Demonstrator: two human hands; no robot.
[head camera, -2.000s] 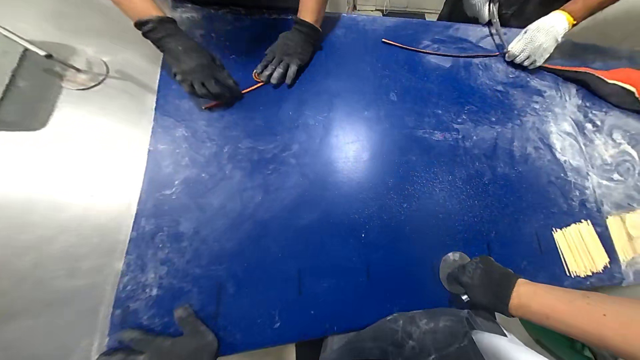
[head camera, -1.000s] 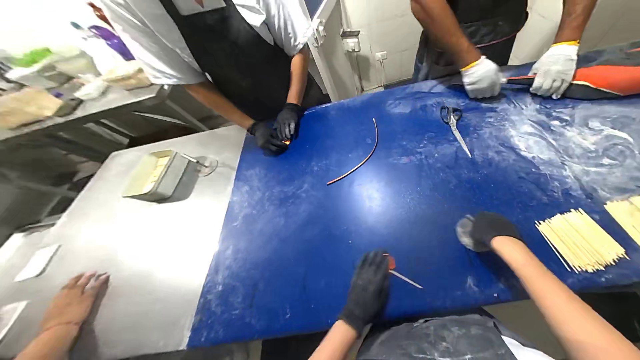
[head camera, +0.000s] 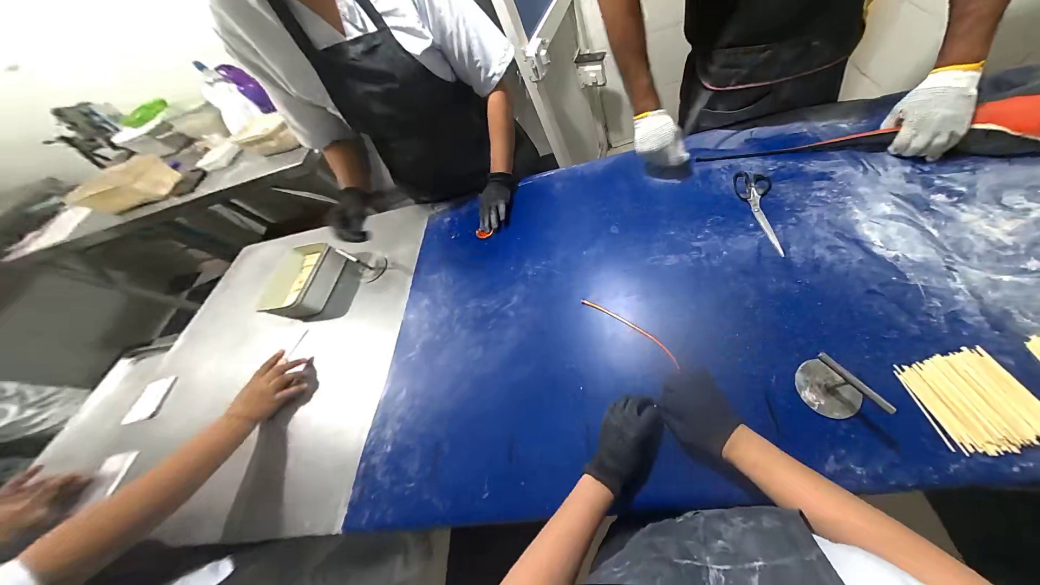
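Observation:
A thin red-brown candy strip (head camera: 630, 323) lies slightly curved on the blue table cover (head camera: 520, 406). Its lower end reaches my right hand (head camera: 700, 410), which wears a black glove and is blurred. Beside it, my gloved left hand (head camera: 627, 439) is curled low over the cover; whether anything is inside it cannot be told. Right of my hands rests a round metal disc with a bar handle (head camera: 829, 388). A bundle of pale wooden sticks (head camera: 971, 400) lies farther right.
Scissors (head camera: 760, 213) lie near the far side. One co-worker's glove touches a small red coil (head camera: 484, 233); another's white glove is on a red and black candy mass (head camera: 1003, 122). A rectangular tin (head camera: 305, 280) and another person's bare hand (head camera: 272, 386) are on the steel table at left.
My right hand has left the metal disc and moved left, beside my left hand. The red piece with a stick near my left hand is no longer visible. The view has tilted up since the first frame.

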